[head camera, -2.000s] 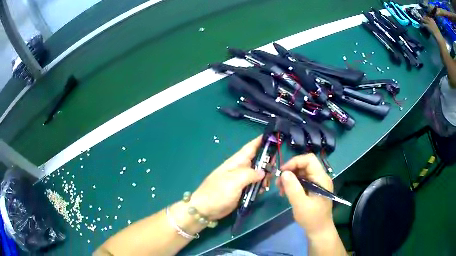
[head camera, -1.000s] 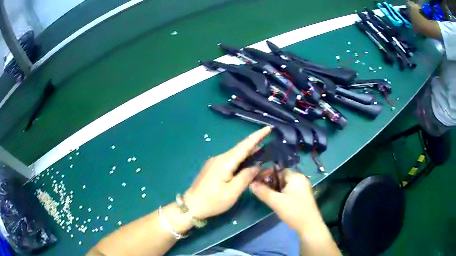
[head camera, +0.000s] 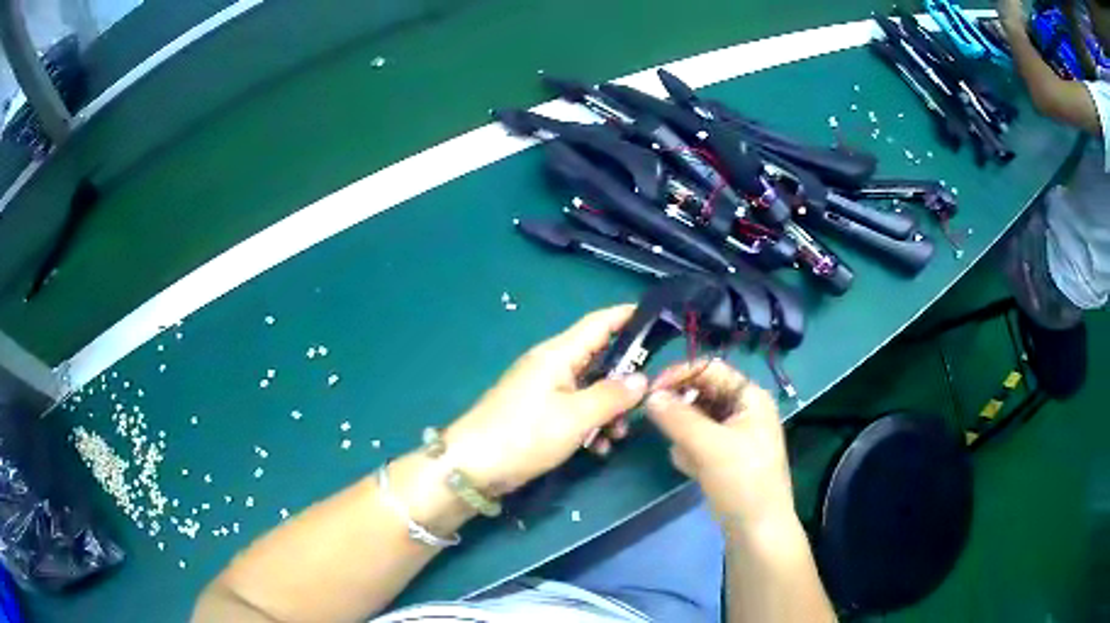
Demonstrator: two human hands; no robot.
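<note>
My left hand (head camera: 554,396) holds a black handle housing (head camera: 663,316), with its open side and silvery internals showing near the curved thick end. The thin end runs under my left wrist. Thin red lead wires (head camera: 693,331) come from the thick end. My right hand (head camera: 724,426) pinches the wire ends between thumb and finger, close to the left fingertips. A small white piece seems to be at these fingertips. I cannot make out the tweezers. More housings (head camera: 633,201) lie piled just beyond my hands.
Small white pieces (head camera: 104,460) lie heaped and scattered at left, beside a black plastic bag (head camera: 55,517). A dark part (head camera: 61,241) lies on the green belt. A black round stool (head camera: 897,511) stands at lower right. Another person's arm (head camera: 1044,76) is at upper right, near more housings (head camera: 943,85).
The housing has come back open side up in my left hand, after being turned over. My right hand now pinches the wires. The dark part on the belt has shifted left in view.
</note>
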